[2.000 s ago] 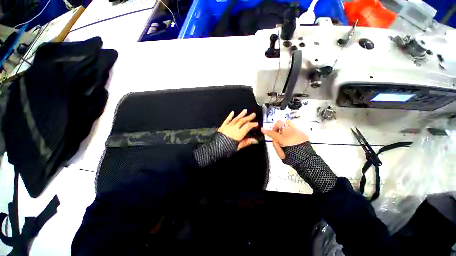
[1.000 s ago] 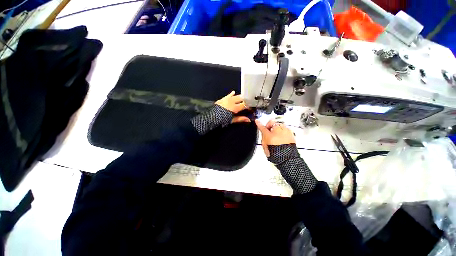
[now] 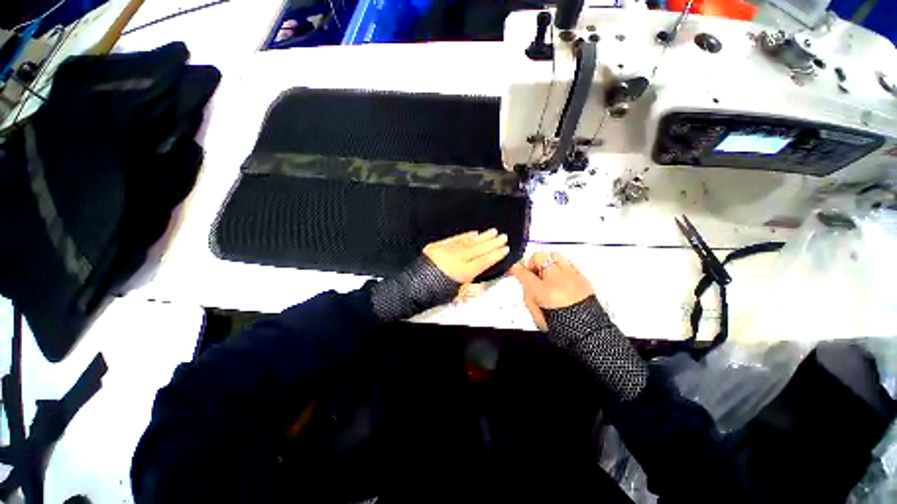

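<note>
A black mesh panel (image 3: pixel 364 221) with rounded corners lies flat on the white table, left of the needle. A camouflage strip (image 3: pixel 393 173) runs along it to the presser foot (image 3: pixel 526 175), where the panel's right edge lies. My left hand (image 3: pixel 466 258) rests with fingers stretched on the panel's lower right corner. My right hand (image 3: pixel 553 282) is at the same corner, its thumb and fingertips at the panel's edge; whether they pinch it is hard to tell. Both wrists wear netted sleeves.
The white sewing machine (image 3: pixel 629 98) stands behind, its screen lit. Black snips (image 3: pixel 704 252) with a black strap lie right of my right hand. A clear plastic bag (image 3: pixel 826 285) is at the right. A black panel stack (image 3: pixel 108 177) and loose black straps (image 3: pixel 49 423) are at the left.
The panel has turned and its lower right corner now lies nearer the table's front edge, away from the needle. Both hands have moved towards me with that corner. The camera view has shifted.
</note>
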